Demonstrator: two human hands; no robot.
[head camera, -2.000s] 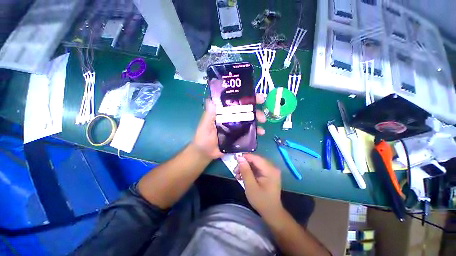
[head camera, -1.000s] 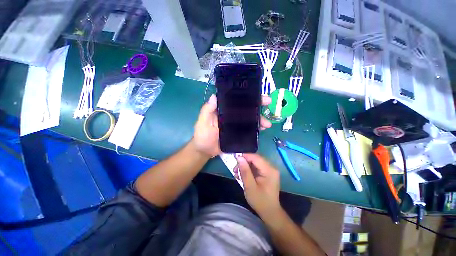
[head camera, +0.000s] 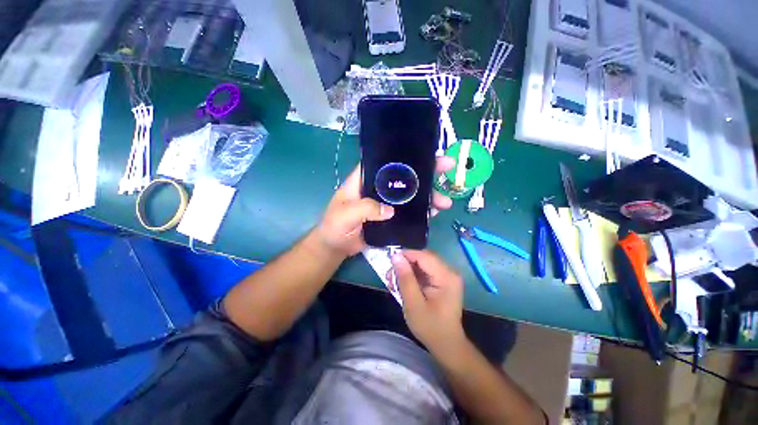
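Note:
A black smartphone (head camera: 401, 137) is held upright over the bench edge, its screen dark with a lit round charging-like ring in the lower half. My left hand (head camera: 342, 217) holds it from behind and the left side, thumb over the lower screen, fingertips showing at its right edge. My right hand (head camera: 428, 290) pinches a small white plug (head camera: 394, 250) at the phone's bottom edge. A white slab-like device (head camera: 381, 267) shows partly below the phone, between the hands; the rest of it is hidden.
Light-blue flush cutters (head camera: 482, 249), a green spool (head camera: 480, 166), a white-handled tool (head camera: 573, 257) and an orange-and-black tool (head camera: 636, 278) lie right. White trays (head camera: 540, 124) stand upper right. Tape roll (head camera: 141, 205), white pad (head camera: 206, 213) and plastic bag (head camera: 237, 152) lie left.
The screen went from a lit lock screen to dark, then to a glowing ring. My left thumb has moved onto the lower screen. My right hand stays at the phone's bottom edge.

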